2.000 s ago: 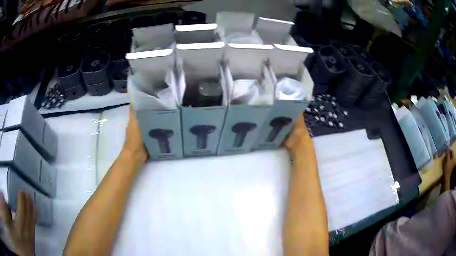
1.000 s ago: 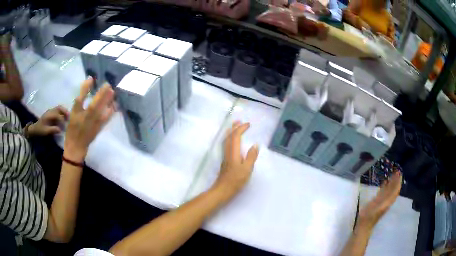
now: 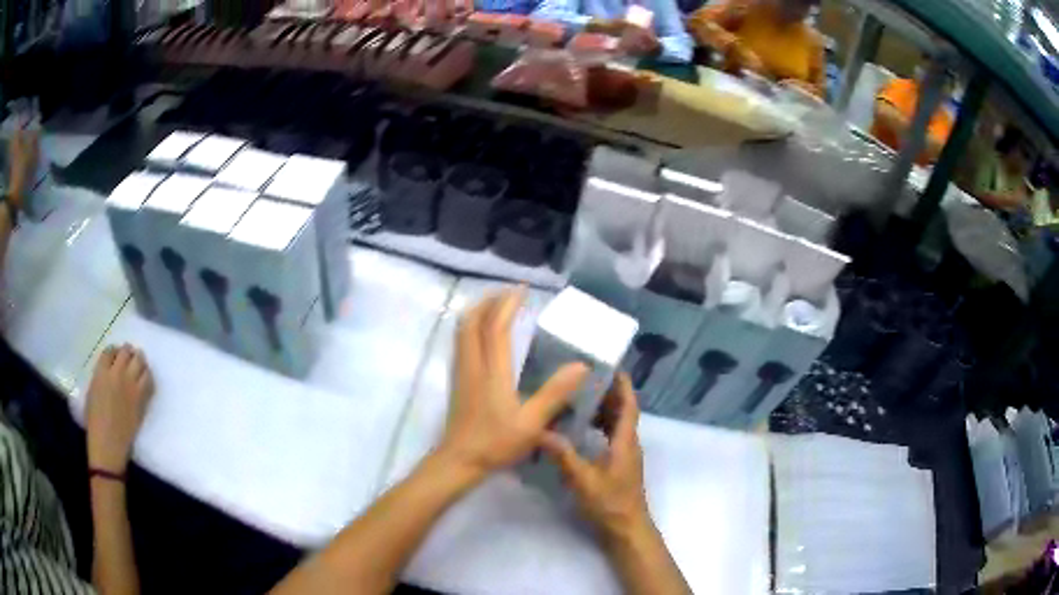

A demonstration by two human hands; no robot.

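Observation:
A closed grey-blue carton (image 3: 584, 329) with a flat white top stands upright between my hands, in front of the open cartons. My left hand (image 3: 494, 395) is on its left and front side, thumb across the front. My right hand (image 3: 610, 465) is at its lower right. Both hands hold it; its lower part is hidden by them. Open cartons (image 3: 711, 366) stand in a block behind and to the right, flaps up, with whitish wrap and round white tops in some mouths.
A block of closed cartons (image 3: 221, 273) stands at left on the white foam sheets (image 3: 348, 447). A neighbour's hand (image 3: 117, 401) rests by it. Black cylindrical parts (image 3: 470, 207) stand behind; small silver parts (image 3: 838, 395) lie at right. Partly formed cartons (image 3: 1008, 477) lean far right.
My hands were empty and apart; now both are on a closed carton. The closed block at left is complete in two rows, and the neighbour's raised hand has come down to the sheet.

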